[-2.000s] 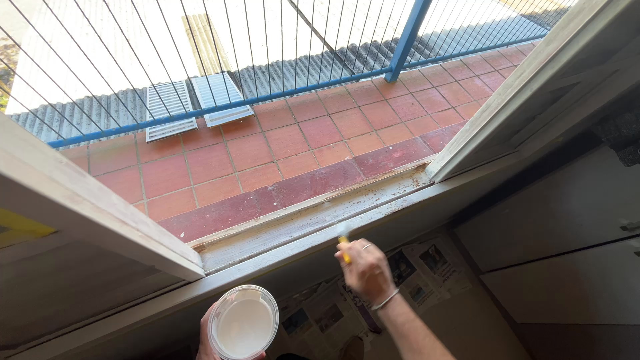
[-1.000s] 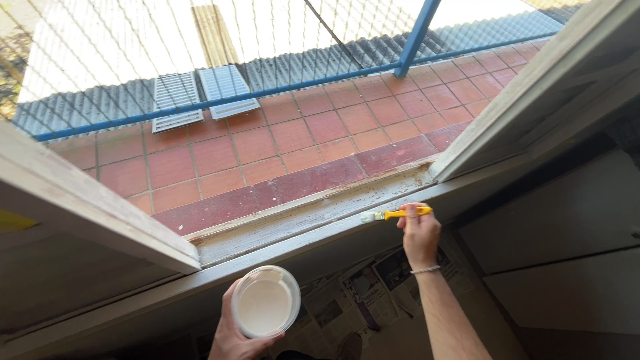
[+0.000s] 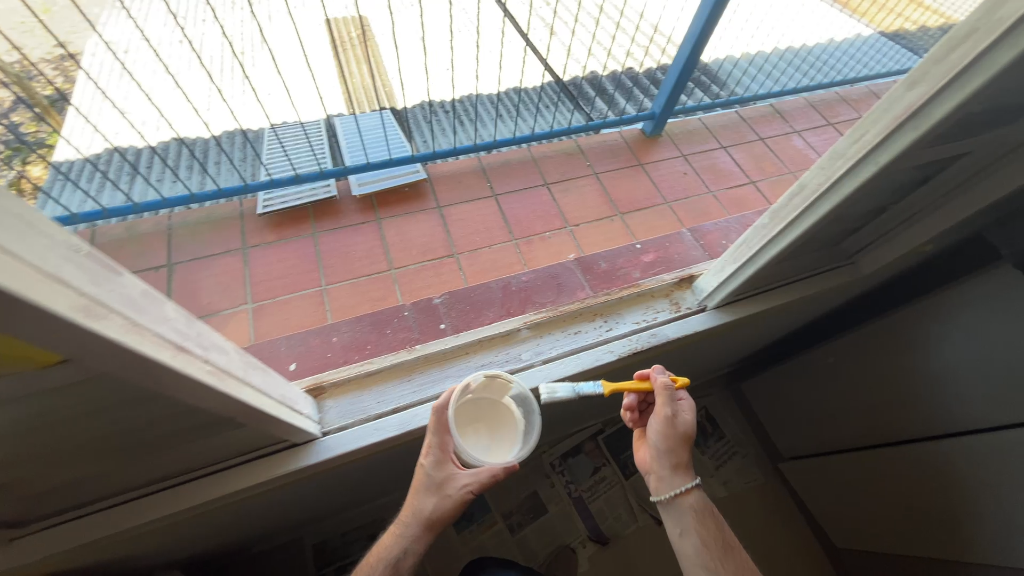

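Observation:
My left hand (image 3: 448,472) grips a clear plastic tub (image 3: 494,419) partly filled with white paint (image 3: 488,430). In my right hand (image 3: 662,420) is a paintbrush (image 3: 610,388) with a yellow handle, its white-coated bristles pointing left, close beside the tub's rim and apart from it. Behind both hands runs a wooden window sill (image 3: 616,344), whitish along its inner edge and worn, with bare patches in the outer channel. A beaded bracelet circles my right wrist.
Open window sashes stand at the left (image 3: 152,320) and right (image 3: 848,160). Outside are red tiles (image 3: 352,248), a blue metal railing (image 3: 480,146) and two slatted panels (image 3: 298,164). Newspapers (image 3: 584,480) lie on the floor below, near a dark cabinet (image 3: 912,400).
The brush has moved from over the sill toward the tub, and the tub has come up and to the right. Its handle now points right.

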